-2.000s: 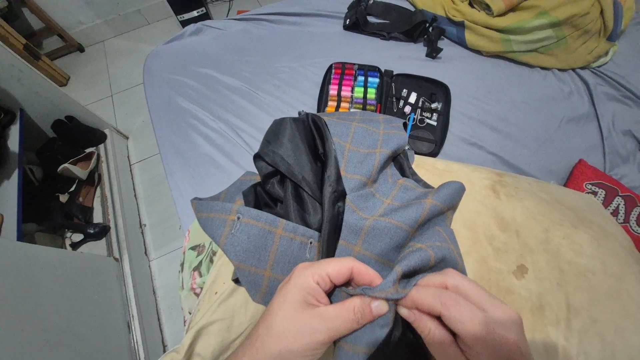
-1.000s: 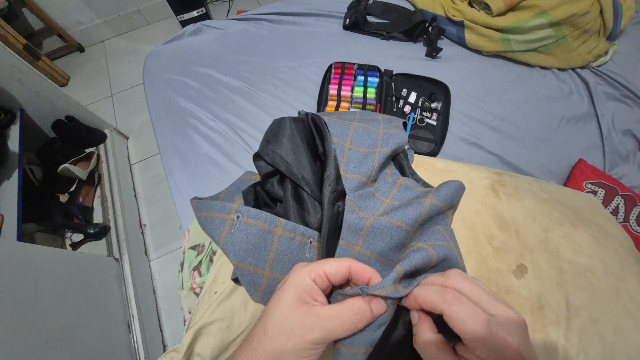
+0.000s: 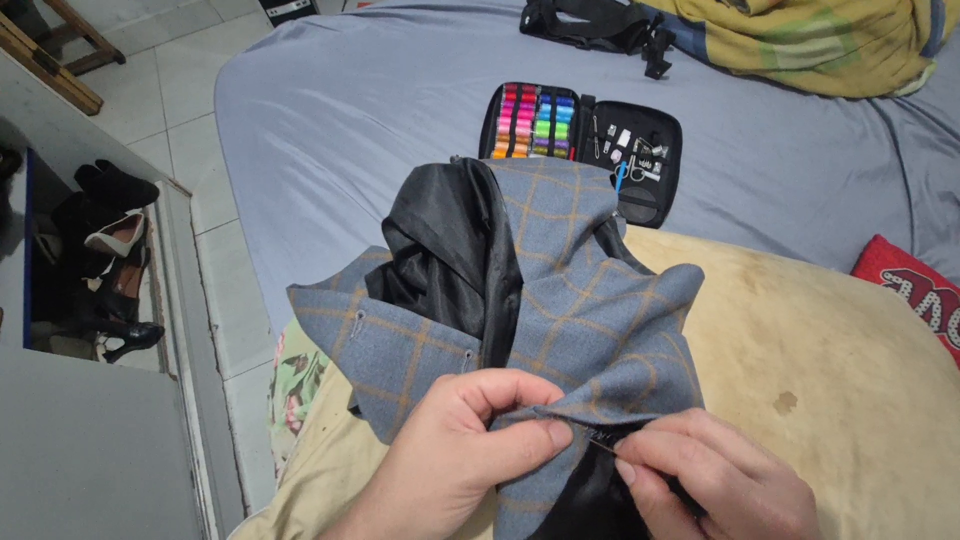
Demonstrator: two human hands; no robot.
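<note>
A blue-grey checked vest [image 3: 577, 300] with orange lines and black satin lining [image 3: 442, 232] lies bunched over a cream cushion. My left hand [image 3: 487, 435] pinches a folded edge of the checked cloth between thumb and forefinger. Close by on the right, my right hand [image 3: 705, 472] holds a thin sewing needle [image 3: 602, 446] between thumb and fingertips, its far end at the fold beside the black lining. Stitches show at that spot. Two buttonholes [image 3: 469, 358] are visible on the left flap. Beyond the vest, a sewing kit case [image 3: 660, 124] lies unzipped with coloured thread spools [image 3: 551, 127] and small scissors [image 3: 634, 171].
The stained cream cushion [image 3: 787, 345] rests on a bed with a blue-grey sheet [image 3: 360, 97]. A red cloth item with lettering [image 3: 900, 270] is at the right, a yellow blanket [image 3: 810, 45] and black straps [image 3: 585, 26] at the top. Shoes [image 3: 120, 262] fill a cabinet at the left.
The needle between my right fingertips now shows at the fold, and my right hand sits slightly turned and a little apart from my left. My left hand keeps its pinch on the cloth.
</note>
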